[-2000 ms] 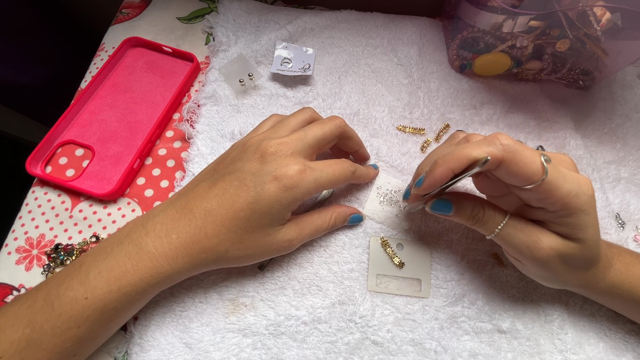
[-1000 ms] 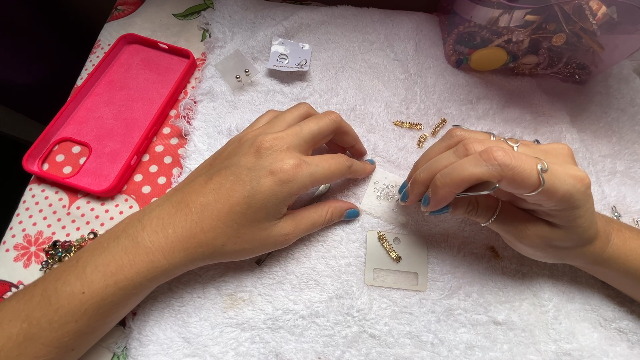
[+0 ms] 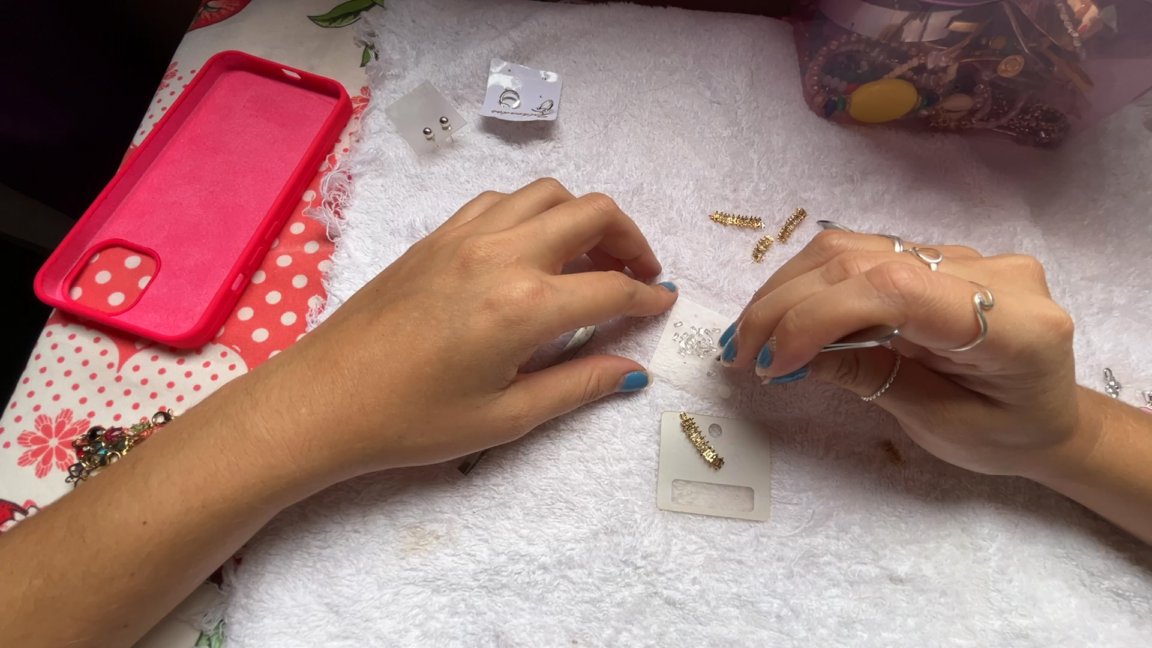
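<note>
My left hand (image 3: 513, 333) lies on a white towel (image 3: 558, 558), index fingertip on the edge of a small white card (image 3: 693, 369); thumb and index are apart. Part of a metal tool (image 3: 578, 340) shows beneath it. Small clear rhinestones (image 3: 697, 340) lie scattered on the card. My right hand (image 3: 918, 351) pinches metal tweezers (image 3: 855, 342) over the card's right side; their tips are hidden by the fingers. Below sits a pale earring card (image 3: 715, 499) with a gold-coloured jewellery strip (image 3: 701, 441) on it. More gold-coloured pieces (image 3: 736, 220) lie above, near my right hand.
At the upper left is a pink phone case (image 3: 198, 198) on a patterned tablecloth (image 3: 63, 387). Beaded jewellery (image 3: 108, 445) lies by my left forearm. Two earring cards (image 3: 522, 91) stand at the top. A translucent purple container (image 3: 972, 72) of jewellery is at the upper right.
My right hand has turned, and its fingers are now closer together over the right side of the rhinestone card. My left hand stays at the card's left edge.
</note>
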